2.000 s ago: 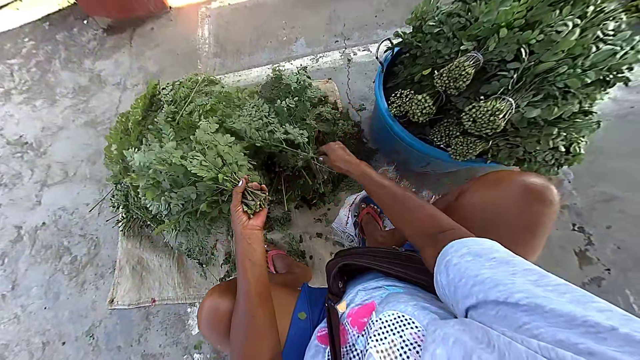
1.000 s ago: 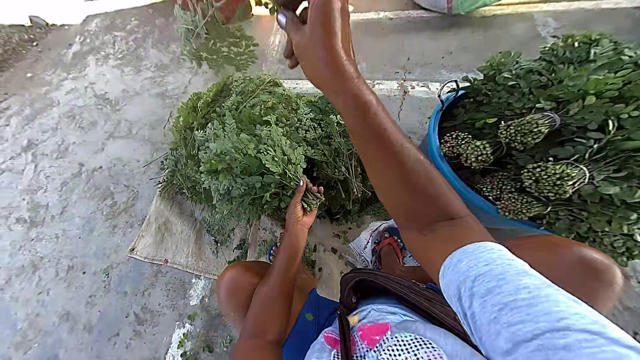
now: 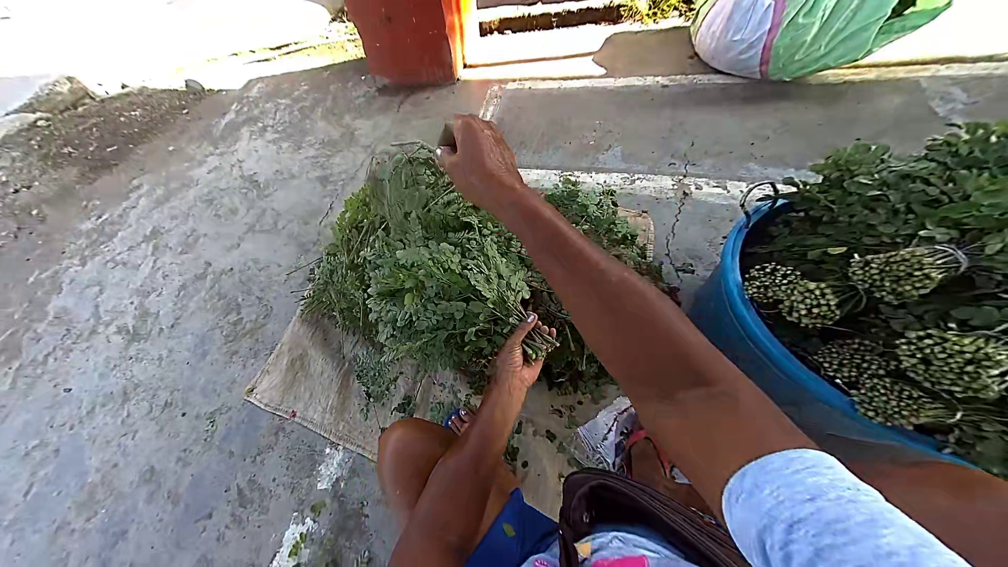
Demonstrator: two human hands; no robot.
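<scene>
My left hand [image 3: 524,350] is closed around the stems of a bunch of leafy greens [image 3: 465,291], cut ends towards me. The bunch lies over a heap of loose leafy stems [image 3: 346,268] on a beige woven sack [image 3: 315,386]. Above the far side of the heap, my right hand [image 3: 476,153] has its fingers curled around a leafy sprig [image 3: 409,177] whose leaves hang down, blurred. My right forearm crosses over the heap and hides part of it.
At the right stands a blue plastic tub [image 3: 732,283] with tied bundles of greens [image 3: 953,362], stem ends facing me. A red pillar base [image 3: 409,39] and a green and white sack [image 3: 819,35] are beyond the heap. My knees and feet are close to the beige sack.
My right hand went from the heap to far out in front, and is now over the heap's far side with a sprig. My left hand has kept its hold on the bunch. The view has shifted.
</scene>
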